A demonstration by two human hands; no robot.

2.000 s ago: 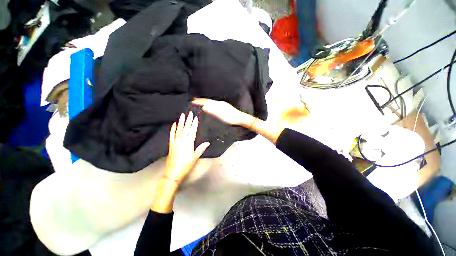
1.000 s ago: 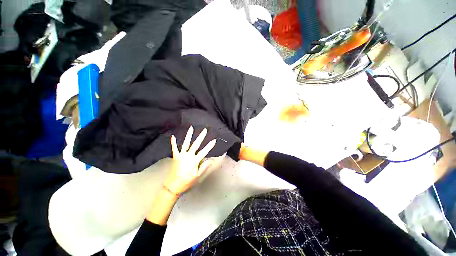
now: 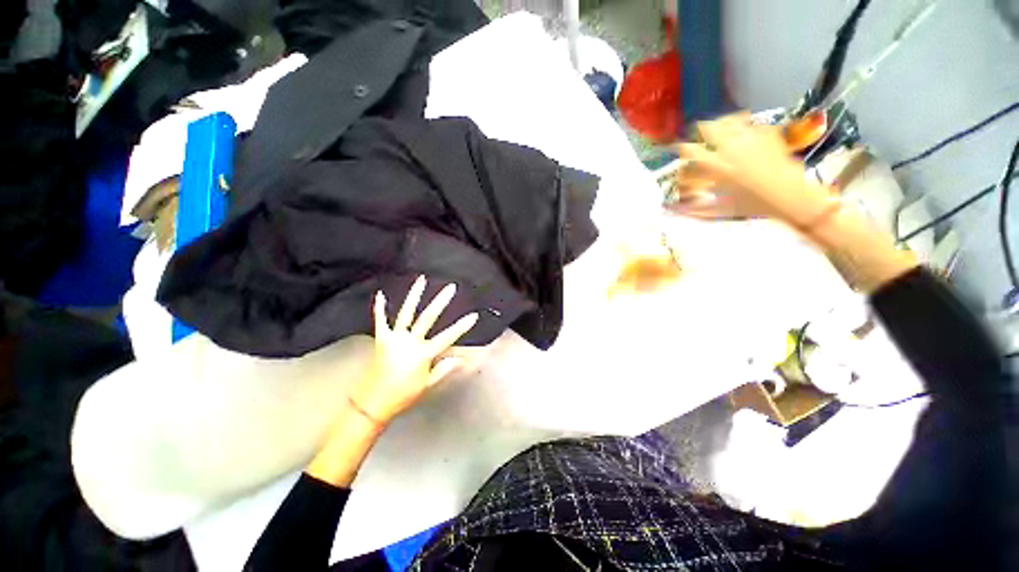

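Observation:
A black garment [image 3: 369, 223] lies bunched on the white padded pressing board [image 3: 224, 436]. My left hand [image 3: 411, 352] lies flat on the garment's near edge with its fingers spread, holding nothing. My right hand [image 3: 743, 168] is blurred at the upper right, over the spot where the steam iron [image 3: 807, 131] rests. Only part of the iron's orange-brown handle shows; the rest is hidden behind my hand. Whether my right hand touches or grips the iron cannot be told.
A blue strip [image 3: 205, 179] stands left of the garment. Black cables and a pale line hang along the wall at right. An open brown box [image 3: 788, 402] sits at the board's right side. A red bag-like thing [image 3: 651, 98] is beyond the board. Dark clothes are piled at upper left.
My right hand has left the garment's near right edge and moved up and right to the iron's spot. The garment's near right corner lies flatter. My left hand stays on the cloth.

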